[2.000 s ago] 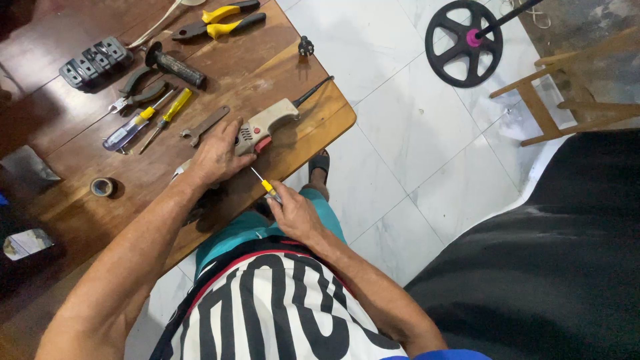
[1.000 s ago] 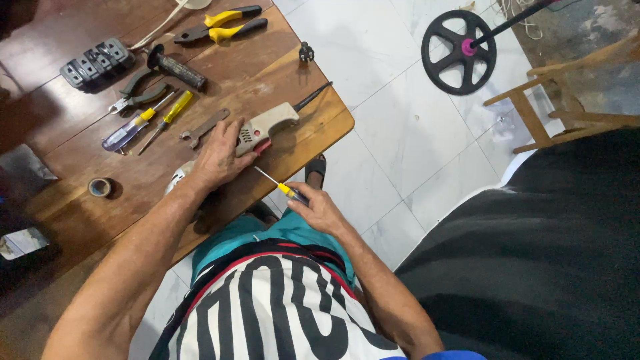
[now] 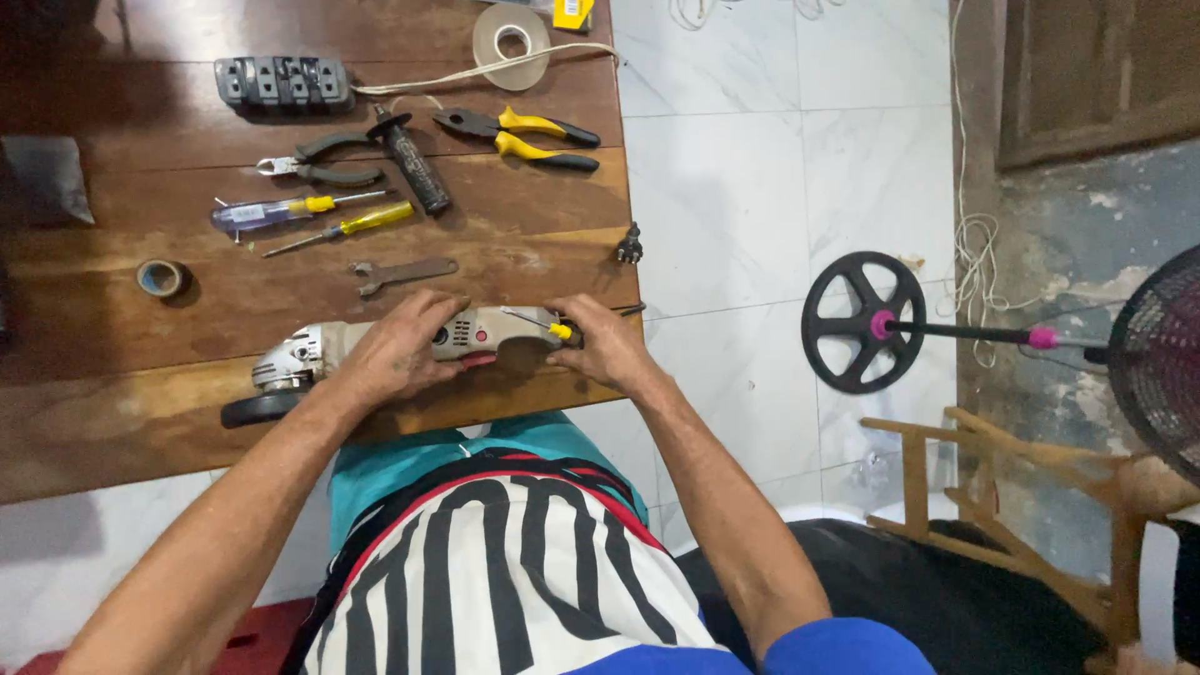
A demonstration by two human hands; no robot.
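Note:
An angle grinder (image 3: 475, 331) with a beige body and a metal gear head lies along the wooden table's front edge. My left hand (image 3: 405, 345) grips the middle of its body, beside the red switch. At the handle's rear end, my right hand (image 3: 600, 345) holds a small screwdriver (image 3: 562, 331) with a yellow and black handle, its shaft pointing left across the grinder. A black disc or guard (image 3: 262, 408) shows under the gear head. Just behind the grinder lies an open-end wrench (image 3: 405, 274).
Combination pliers (image 3: 525, 136), cutting pliers (image 3: 323, 159), a black side handle (image 3: 417, 167), two screwdrivers (image 3: 361, 223), a power strip (image 3: 284, 82) and tape rolls (image 3: 161, 278) lie on the table (image 3: 525, 206). A fan stand (image 3: 863, 322) and wooden frame (image 3: 914, 478) are to the right.
The view has turned and shifted. My right hand, earlier just off the table's front edge with the screwdriver, is now at the grinder's rear handle. My left hand remains on the grinder.

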